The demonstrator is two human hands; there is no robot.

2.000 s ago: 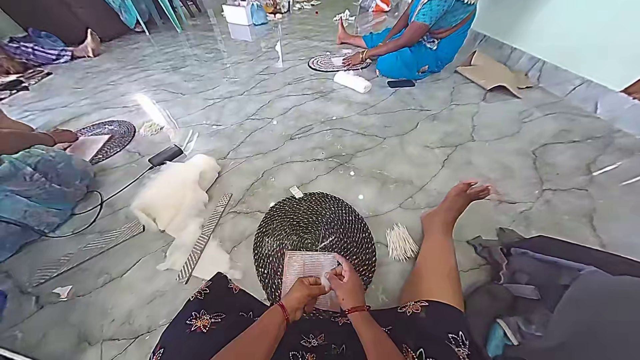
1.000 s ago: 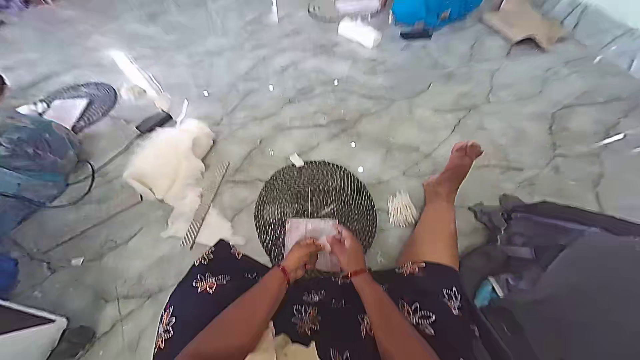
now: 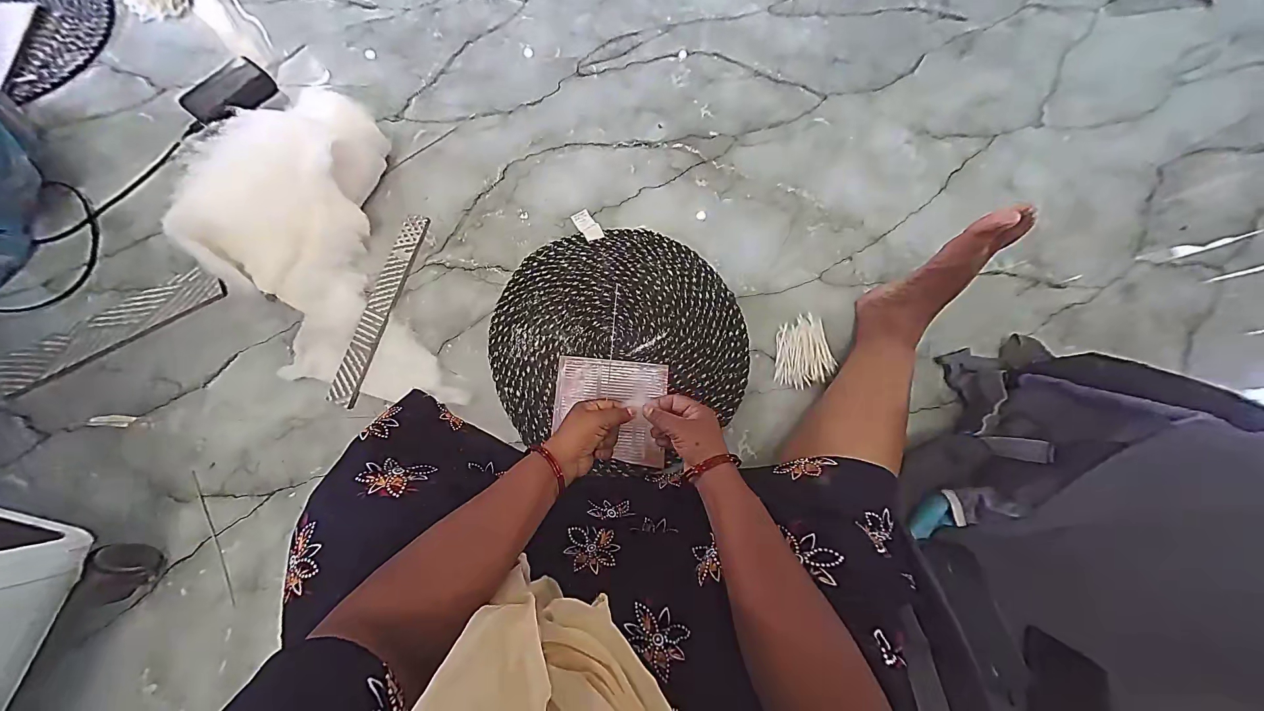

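A round black-and-white woven mat lies on the floor before my lap. On its near part rests a flat, square, pinkish board with ruled lines. My left hand is over the board's middle, its thumb and finger pinched on a small whitish piece. Close beside it, my right hand pinches the same spot from the other side. The piece is too small to make out. To the right of the mat lies a bundle of thin white cotton wicks.
White cotton wool and a patterned strip lie left of the mat. Behind the cotton are a black device and its cable. Dark grey cloth lies at the right, near my bare foot. A white container stands at the lower left.
The view has tilted down, so the person in blue seen earlier is out of frame. Both hands stay together over the board.
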